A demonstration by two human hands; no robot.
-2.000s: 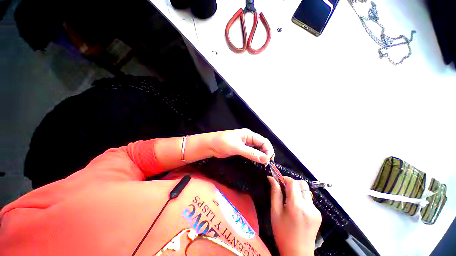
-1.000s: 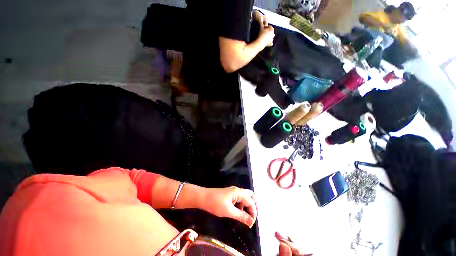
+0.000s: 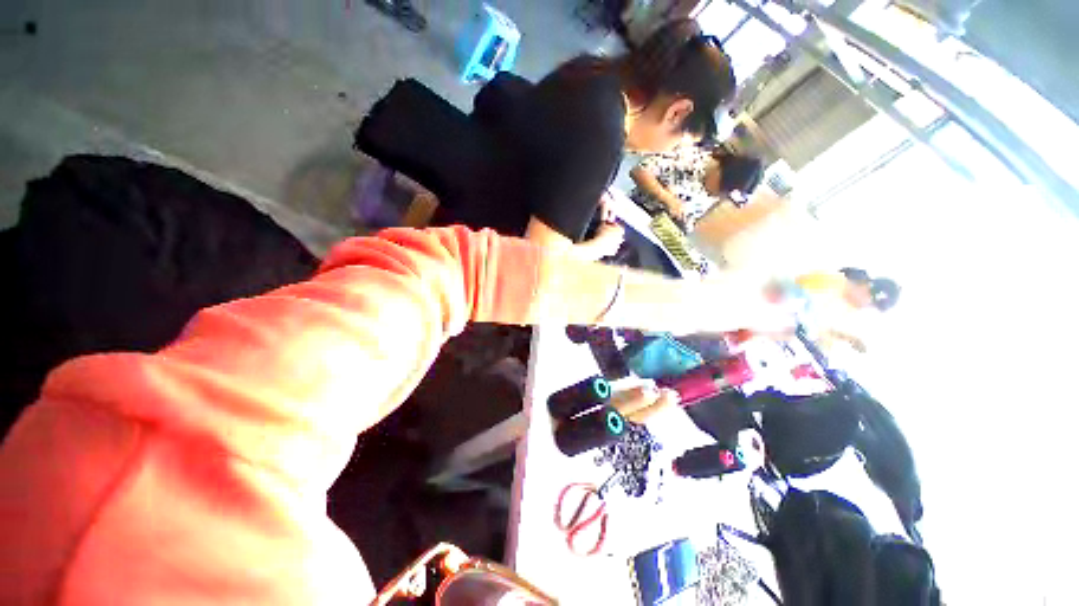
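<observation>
My left arm in an orange sleeve reaches out across the view above the table. My left hand (image 3: 769,305) is washed out by glare, so its fingers and anything in them cannot be made out. My right hand is not in view. Black cloth (image 3: 154,266) lies at the left. Red-handled scissors (image 3: 582,519) lie on the white table (image 3: 538,474), near a dark phone (image 3: 665,573) and a silver-grey chain heap (image 3: 727,573).
Black thread cones (image 3: 589,431), a dark red cone (image 3: 714,379), teal cloth (image 3: 663,356) and small dark pieces (image 3: 631,458) are on the table. Black garments (image 3: 846,550) lie on its far side. A person in black (image 3: 580,148) sits further along, with others beyond. A blue stool (image 3: 490,45) stands behind.
The view has swung up and along the table. My left hand has left the table edge and stretched far out over the table. My right hand has gone out of view.
</observation>
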